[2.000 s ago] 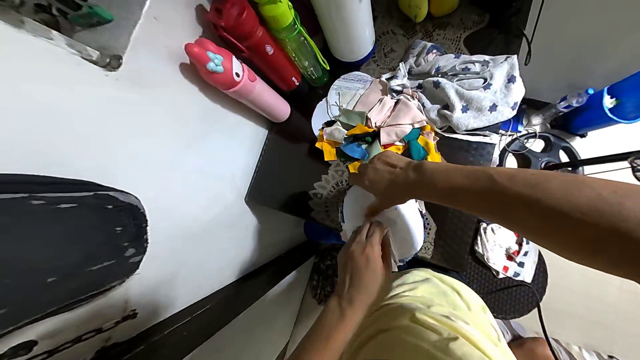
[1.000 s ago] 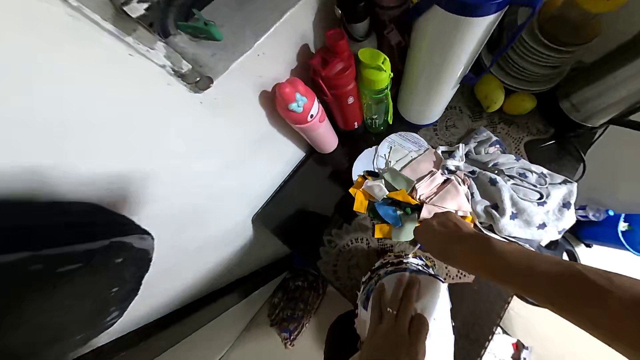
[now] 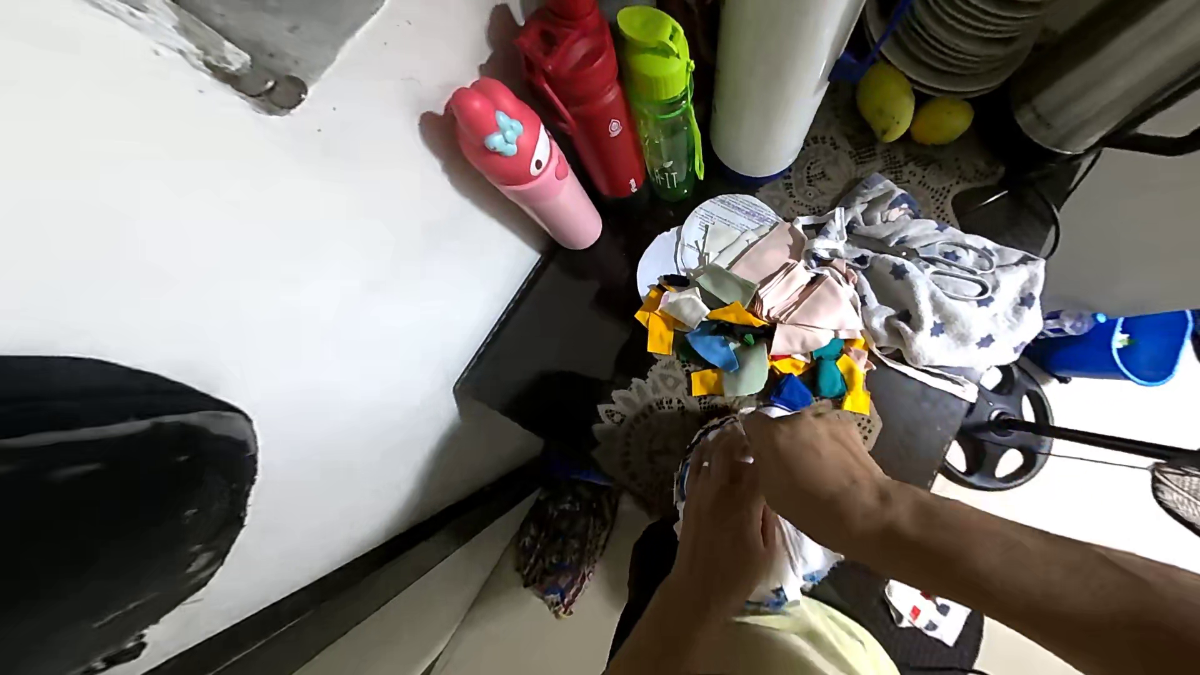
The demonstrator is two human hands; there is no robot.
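Observation:
My left hand (image 3: 727,492) presses on a white fabric piece with a patterned edge (image 3: 797,558) near the table's front edge. Close against it, my right hand (image 3: 816,469) has its fingers bent at the top of the same fabric; its fingertips are hidden, so its grip cannot be told. Just beyond lies a blue fabric scrap (image 3: 790,393), beside a pile of yellow, green and teal scraps. Pink fabric pieces (image 3: 811,305) and round white printed sheets (image 3: 727,223) lie behind. Grey-handled scissors (image 3: 956,267) rest on a star-print cloth (image 3: 994,319).
A pink bottle (image 3: 553,202), a red bottle (image 3: 600,131) and a green bottle (image 3: 667,141) stand at the back left near a white cylindrical container (image 3: 773,84). Yellow fruits (image 3: 884,101) and stacked plates (image 3: 956,47) are behind. A lace doily (image 3: 647,431) covers part of the dark table.
My right hand has moved from the edge of the scrap pile to beside my left hand, at the top of the white fabric. A blue scrap now shows just beyond it.

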